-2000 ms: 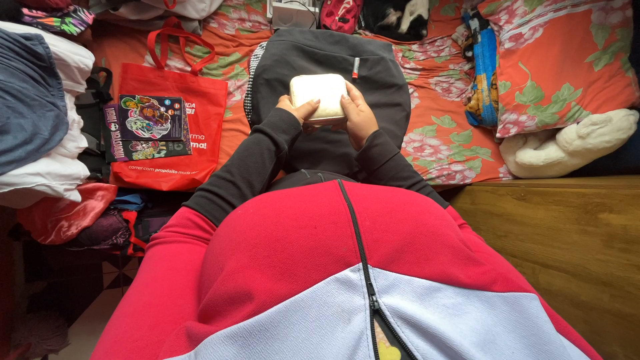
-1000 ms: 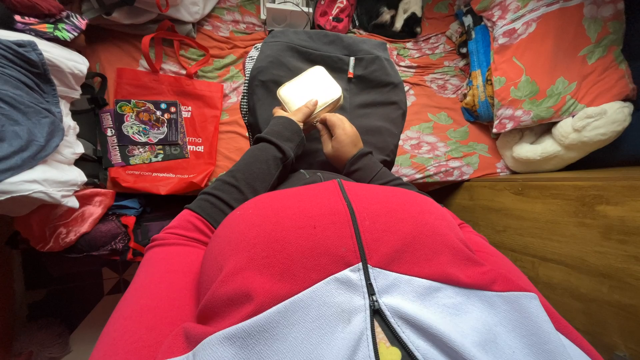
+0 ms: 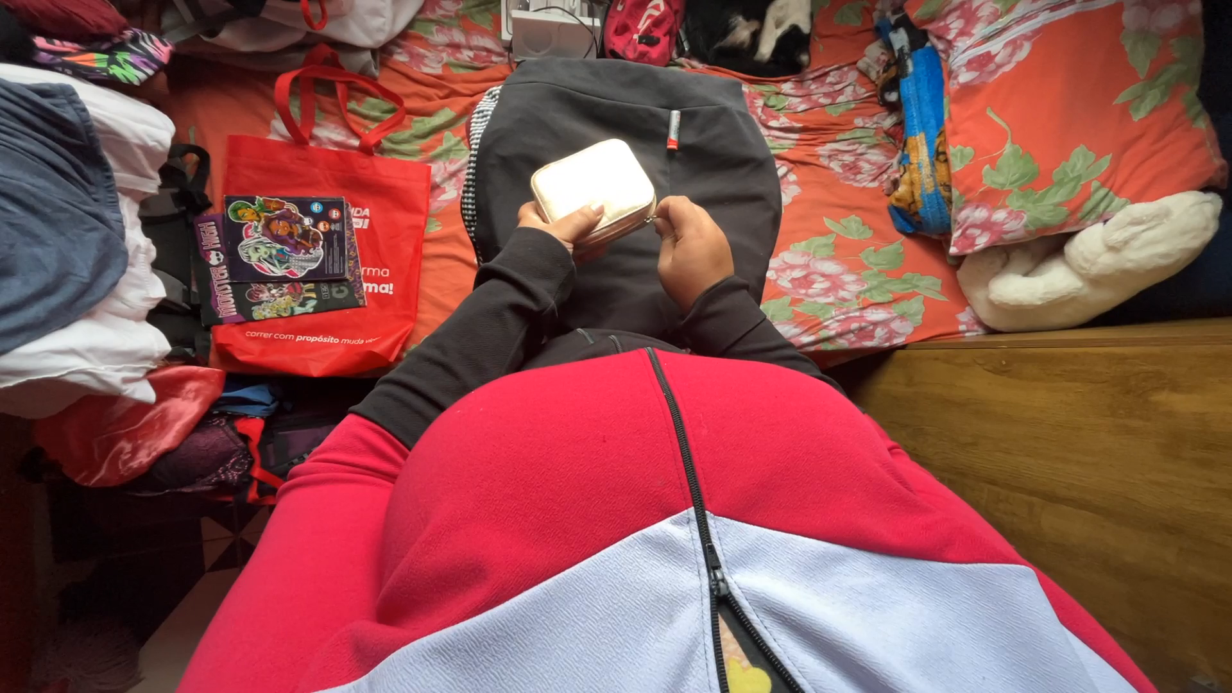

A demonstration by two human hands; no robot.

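Observation:
A small, pale, shiny zippered case [image 3: 595, 188] with rounded corners is in my left hand [image 3: 568, 227], whose thumb lies on its top near the front edge. My right hand [image 3: 691, 243] pinches something small, seemingly the zipper pull, at the case's right corner. The case looks closed. Beneath both hands lies a dark grey garment or cloth [image 3: 616, 101] with a small red and white tag [image 3: 674, 130], spread on the bed with the orange floral sheet [image 3: 833, 269].
At left are a red tote bag [image 3: 390, 212] with illustrated booklets [image 3: 289, 241] on it and piled clothes [image 3: 58, 212]. A floral pillow [image 3: 1049, 125], a white plush item [image 3: 1097, 260] and a wooden bed panel [image 3: 1059, 452] are at right. A black and white animal or plush [image 3: 751, 34] lies at the top.
Two seconds ago both hands held the case between them. Since then it has tilted and shifted left into my left hand, and my right hand has moved to its lower right corner.

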